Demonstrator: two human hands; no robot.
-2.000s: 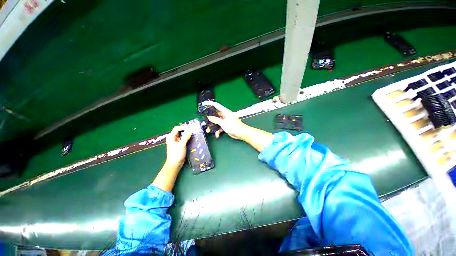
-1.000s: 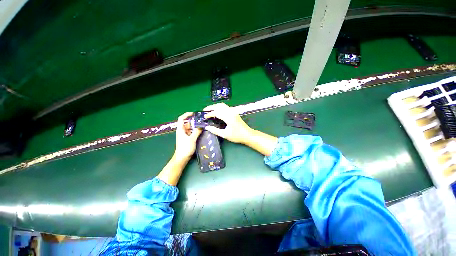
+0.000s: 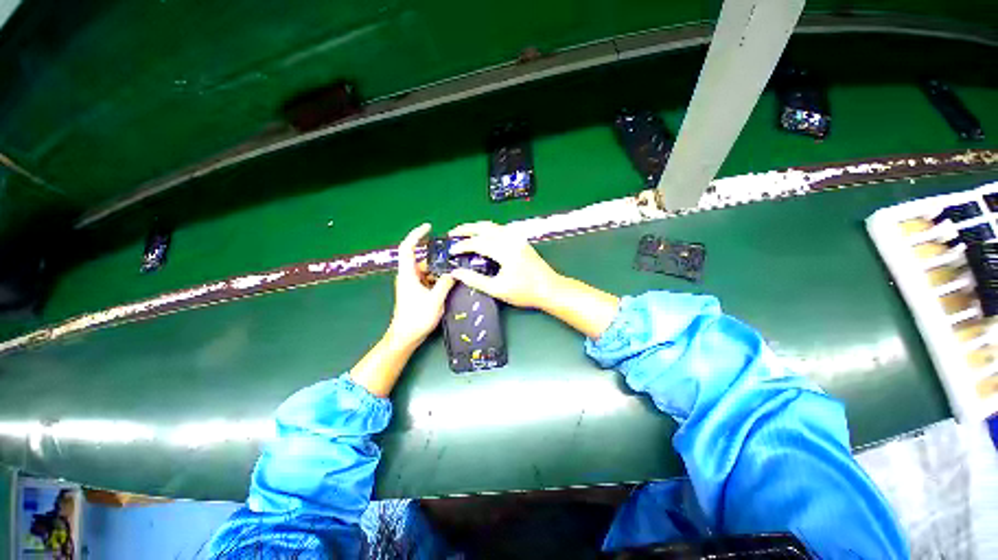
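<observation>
A black phone half-assembly (image 3: 475,330) lies on the near green bench, its upper end under my hands and its lower end towards me. My left hand (image 3: 416,295) is at its upper left, fingers and thumb around the top end of the dark parts. My right hand (image 3: 512,268) holds a small dark piece (image 3: 473,263) against that top end; its fingers partly hide the piece. A flat dark inner cover (image 3: 670,257) with small coppery spots lies loose on the bench to the right of my right hand.
The green conveyor (image 3: 328,208) beyond the chipped rail (image 3: 296,273) carries several spaced phone units, one (image 3: 511,164) just past my hands. A slanting pale post (image 3: 728,104) rises from the rail. A white parts tray (image 3: 919,284) with dark parts is at right.
The view has shifted, so the bench things sit further right. My right hand has come from the belt edge to the top of the phone, and my left hand has closed in beside it.
</observation>
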